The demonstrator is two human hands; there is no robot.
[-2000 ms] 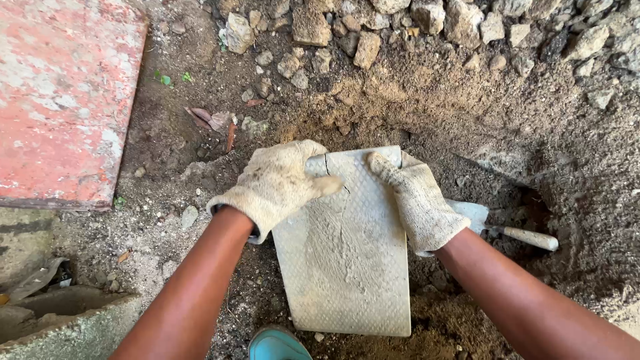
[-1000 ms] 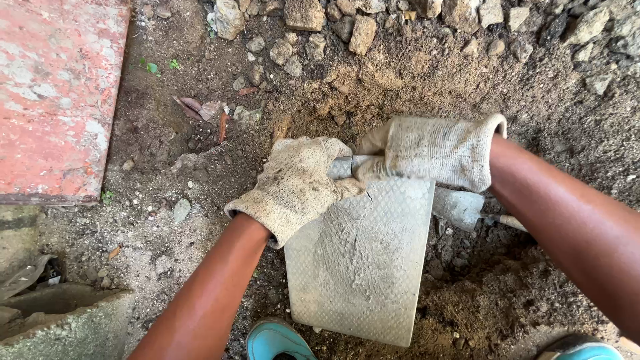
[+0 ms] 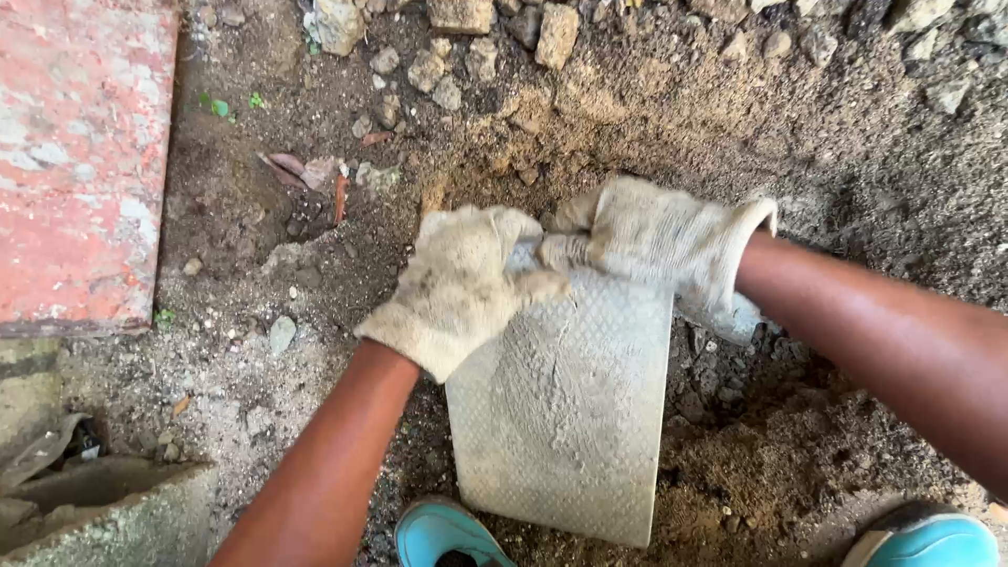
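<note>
A flat grey tile with a fine diamond pattern and a rough smear down its middle lies tilted over the soil. My left hand, in a dirty cream knit glove, grips its upper left edge, thumb on the face. My right hand, gloved alike, is at the top edge with its fingertips close to those of the left; the fingers behind the edge are hidden. Partly under the right glove's cuff, a trowel's metal blade rests on the dirt, its handle hidden by the forearm.
A worn red-painted slab lies at the upper left. Below it is a rough concrete block or trough. Broken stones line the top. Dug soil slopes at the right. My blue shoes stand at the lower edge.
My right hand has moved from the tile's upper right corner in toward the left hand, its forearm now reaching in from the right. Both shoes have come into fuller view.
</note>
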